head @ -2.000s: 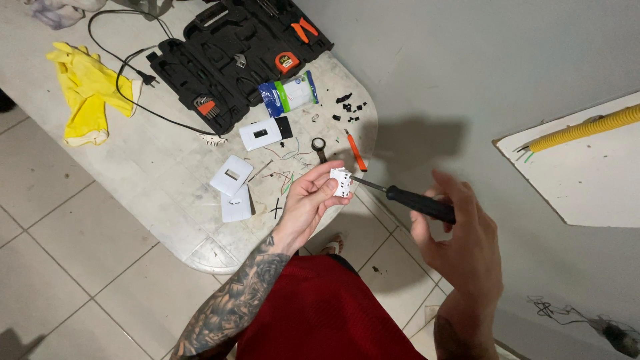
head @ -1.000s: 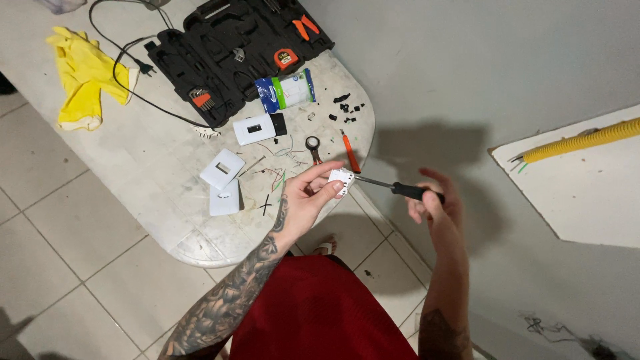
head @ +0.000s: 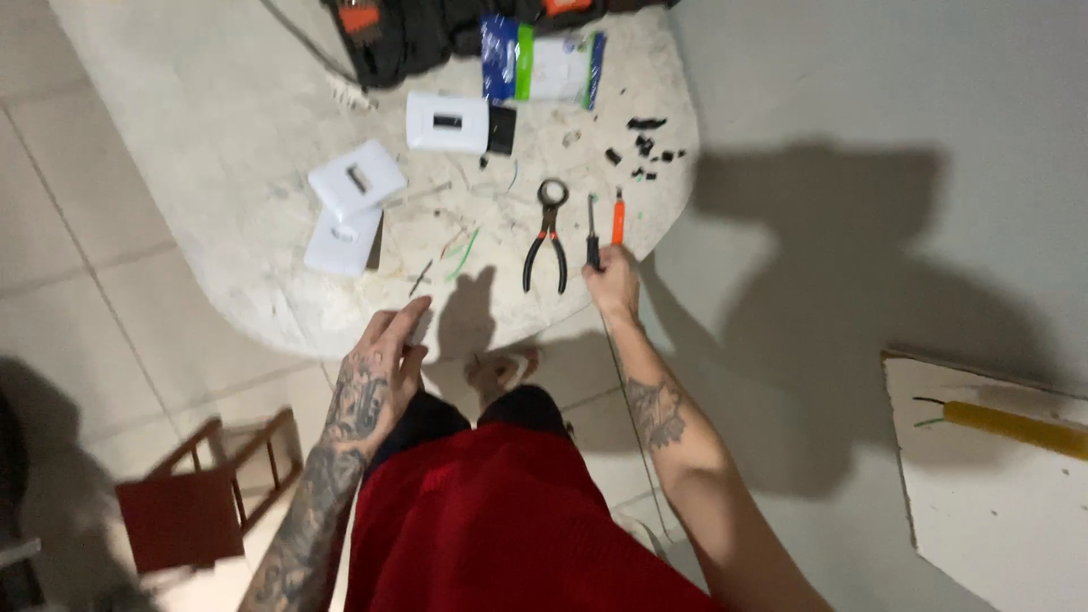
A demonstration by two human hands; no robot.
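Observation:
My right hand [head: 614, 282] is at the table's right edge with its fingers on the black handle of a screwdriver [head: 592, 242], whose shaft points away from me. Just beside it lies an orange-handled tool [head: 619, 221]. Left of these rest black-handled end-cutting pincers [head: 546, 242]. Near the table's front edge is my left hand [head: 393, 344], fingers curled; something pale shows partly behind them, too hidden to name. Beyond that hand lie a dark thin piece [head: 421, 278] and a green wire [head: 464, 253]. White wall plates [head: 357, 180] overlap at the left, and another plate [head: 429, 123] lies farther back.
A black tool case [head: 408, 42] and a blue, green and white packet [head: 552, 68] lie at the back of the table [head: 246, 212]. Black scraps [head: 644, 146] are scattered at right. A reddish-brown chair [head: 183, 518] stands lower left. Yellow corrugated conduit [head: 1011, 429] is by the wall.
My hands have moved apart; the right one has brought the screwdriver from the white module down to the table beside the orange tool. The pincers show fully now. The view has shifted.

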